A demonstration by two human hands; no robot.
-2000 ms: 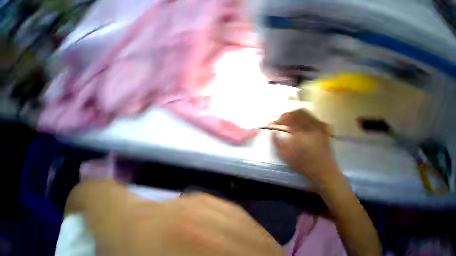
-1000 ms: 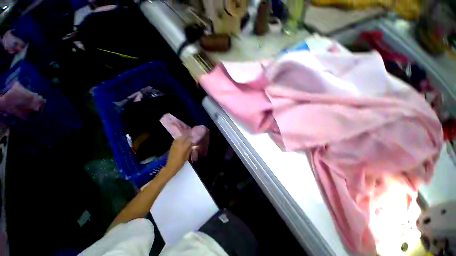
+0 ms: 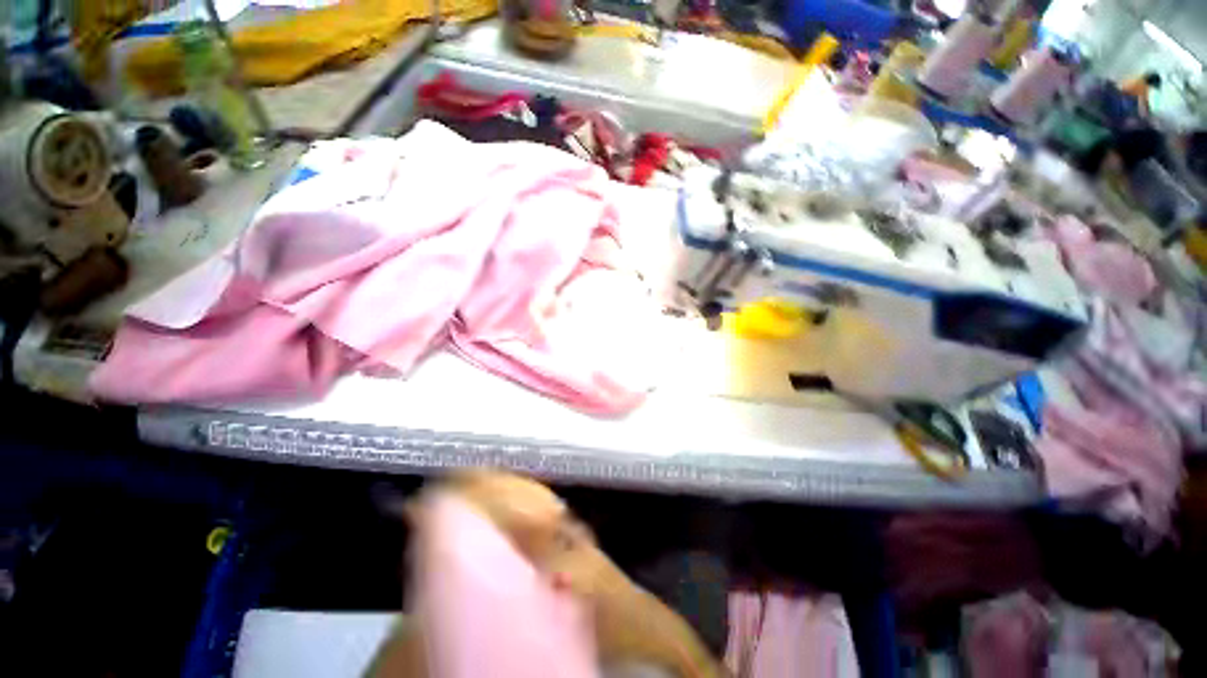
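Observation:
A small pink cloth piece (image 3: 483,583) is held up, blurred, below the table edge at the bottom centre. My right hand (image 3: 523,510) is at its top edge, fingers closed on it, the forearm running to the lower right. Of my left hand, only a bit of skin (image 3: 388,653) shows left of the cloth; its fingers are hidden or blurred. A larger pink garment piece (image 3: 463,272) lies bunched on the white table, its narrow end at the brightly lit needle area of the sewing machine (image 3: 860,311).
The table's ribbed front edge (image 3: 530,457) crosses the view. Scissors (image 3: 933,440) lie at its right end, beside a pink garment pile (image 3: 1112,437). Another machine (image 3: 66,199) stands at left. Red and dark cloth lies in a trough behind the garment. White cloth or paper is at the lower left.
The view has turned from the blue bin at left back to the machine. The pink piece held over the bin has come to the bottom centre, with my right hand now on it.

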